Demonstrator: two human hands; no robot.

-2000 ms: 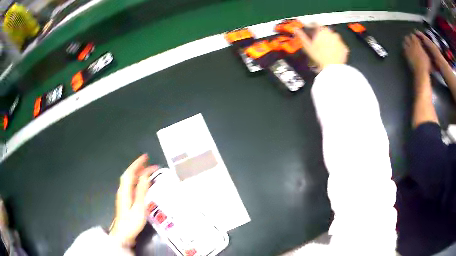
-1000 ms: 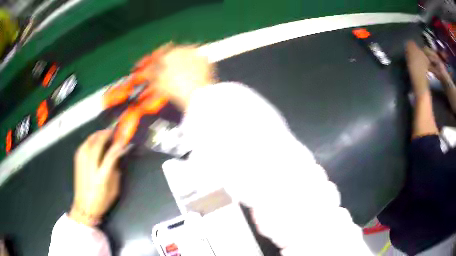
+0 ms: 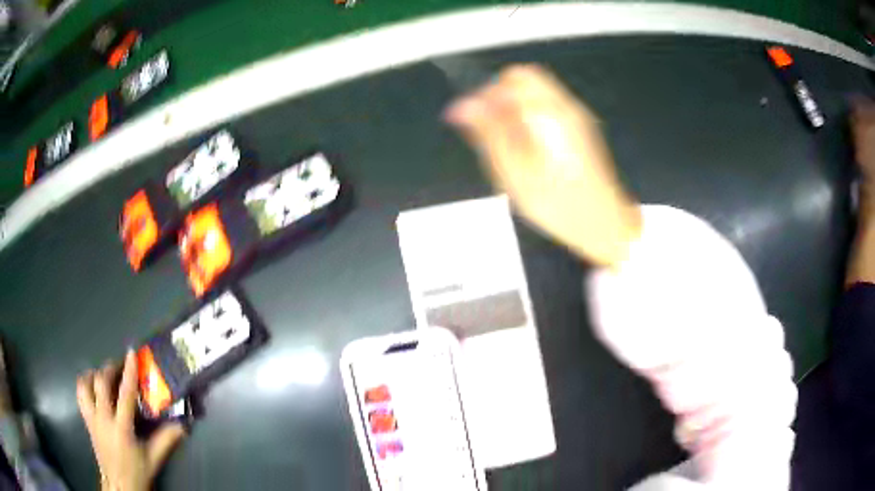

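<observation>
My left hand [image 3: 120,432] is at the lower left, its fingers and thumb around the orange end of a black device unit [image 3: 211,331] with a white-and-green circuit board. Part of another dark piece shows under that end. Two more units, one [image 3: 288,197] nearer me and one [image 3: 203,171] behind it, lie side by side, boards up. My right hand [image 3: 542,144] is blurred above the table at upper centre, fingers bunched; whether it holds anything cannot be told. A white backing sheet [image 3: 494,384] with a narrow and a wider grey strip [image 3: 477,314] lies below it.
A lit smartphone [image 3: 413,412] overlaps the sheet's left side. Several units, including one [image 3: 131,93], lie on the green belt beyond the pale rail [image 3: 384,72]. One unit [image 3: 794,86] lies at the far right, near another person's arm [image 3: 863,211].
The clustered units have moved from upper centre to the left and now lie apart. My right hand has left them and moved right. My left hand has moved down and left.
</observation>
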